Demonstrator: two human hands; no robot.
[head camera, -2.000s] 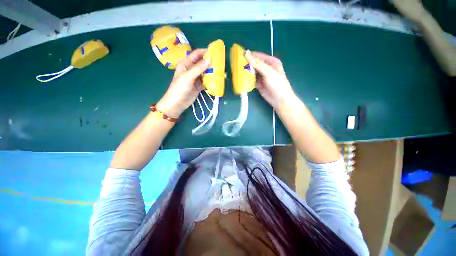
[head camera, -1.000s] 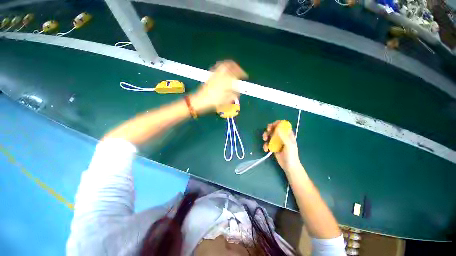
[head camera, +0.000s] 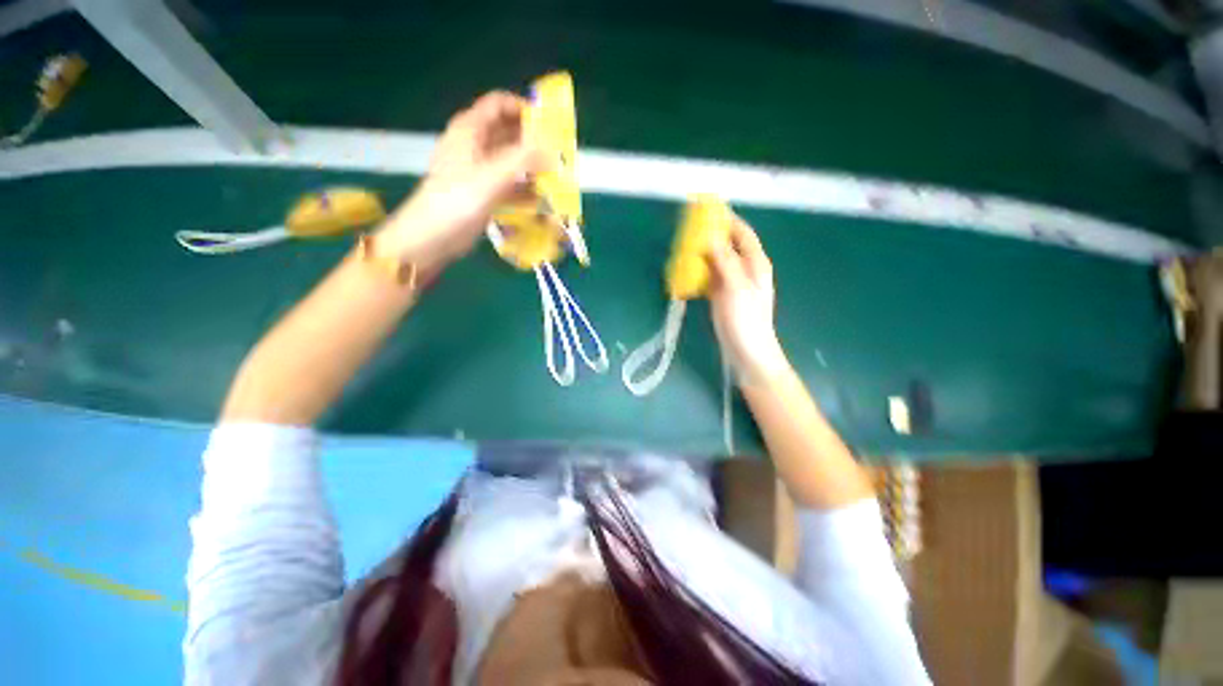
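Note:
My left hand (head camera: 476, 161) is shut on a yellow handheld unit (head camera: 553, 145), held upright near the white rail. Another yellow unit (head camera: 533, 240) lies on the green surface (head camera: 443, 369) just below it, partly hidden, with white cord loops trailing toward me. My right hand (head camera: 740, 288) is shut on a yellow unit (head camera: 695, 248) seen from its slim side, its pale strap hanging down. A further yellow unit (head camera: 334, 212) lies at the left with its white strap (head camera: 231, 241) pointing left.
A white rail (head camera: 832, 192) crosses behind the work. One yellow unit (head camera: 58, 83) lies beyond it at far left. A white block (head camera: 899, 414) and dark strip (head camera: 921, 406) lie at the right. A brown carton (head camera: 972, 536) stands below the edge. Part of another person's arm (head camera: 1203, 335) shows far right.
Since a second ago, my left hand, then blurred over the rail, has moved and now shows a yellow unit in it. My right hand still holds its unit. The view has turned.

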